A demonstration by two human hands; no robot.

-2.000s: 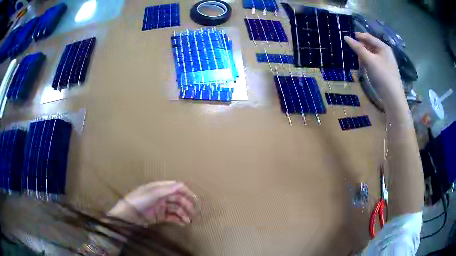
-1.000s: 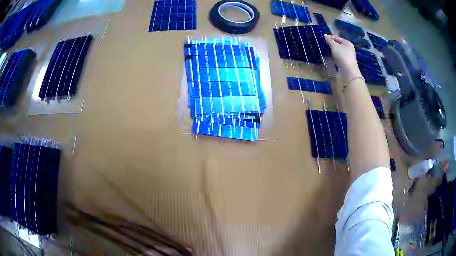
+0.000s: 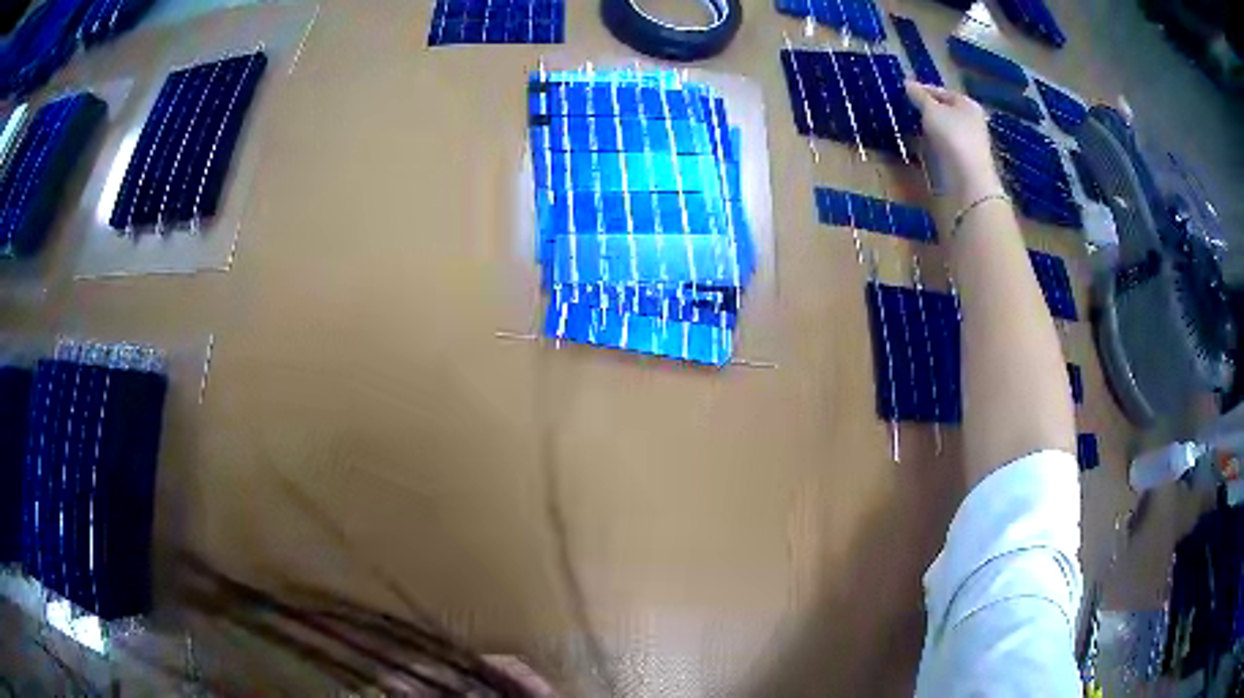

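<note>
My right hand (image 3: 955, 134) reaches to the upper right, its thumb and finger closed on the right edge of a dark solar cell piece (image 3: 843, 101) that is flat at table level. Pale ribbons cross it and stick out below. A narrow cell strip (image 3: 876, 214) and another dark cell piece (image 3: 914, 352) lie nearer me. A loose pile of bright blue cells (image 3: 634, 198) lies on a pale sheet in the centre. Only a small blurred bit of my left hand (image 3: 513, 671) shows at the bottom edge; its fingers are hidden.
Stacks of tabbed cells (image 3: 96, 484) stand at the left. A black tape roll (image 3: 671, 30) lies at the far side. At the right are more dark cells (image 3: 1034, 171), a grey round-based device (image 3: 1139, 341) and a white bottle (image 3: 1162, 465). Blurred dark strands cross the lower left.
My right hand, which held up a large dark cell sheet at the far right, is now lower at the cell rows. My left hand has left the lower-left table area. The camera view has shifted.
</note>
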